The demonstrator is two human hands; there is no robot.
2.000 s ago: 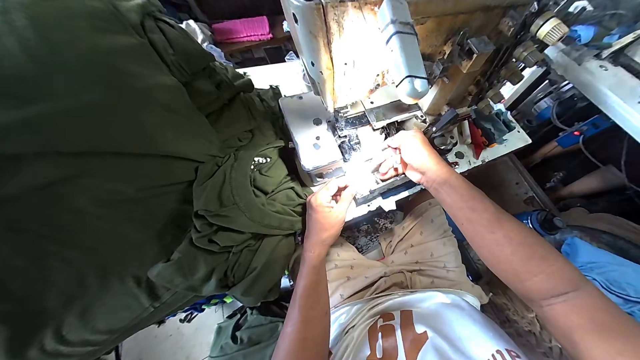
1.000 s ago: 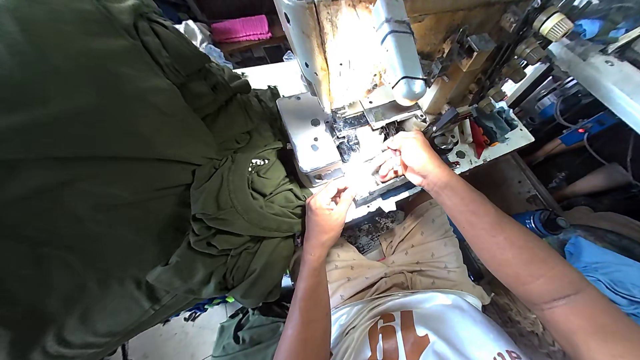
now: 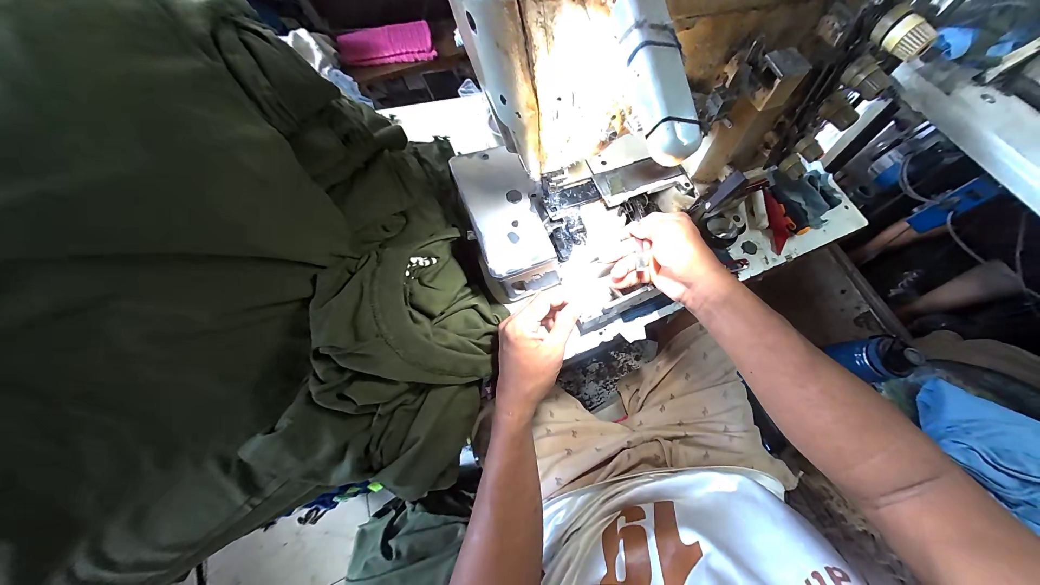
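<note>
An industrial sewing machine (image 3: pixel 508 215), seemingly an overlock, stands before me with its lower front open and its inner parts showing under a bright light. My left hand (image 3: pixel 532 337) is at the machine's front edge, below the white cover, thumb and fingertips close together; glare hides whether anything thin is between them. My right hand (image 3: pixel 662 256) is at the right of the open mechanism, fingers curled around a small item that glare keeps me from naming. A heap of dark green fabric (image 3: pixel 406 325) lies left of the machine, beside my left hand.
Small tools, one with a red handle (image 3: pixel 777 221), lie on the machine table's right end. Thread tension knobs (image 3: pixel 903 32) are at the upper right. A pink folded cloth (image 3: pixel 387 43) sits on a shelf behind. Blue fabric (image 3: pixel 983 447) and a blue bottle (image 3: pixel 869 357) are at right.
</note>
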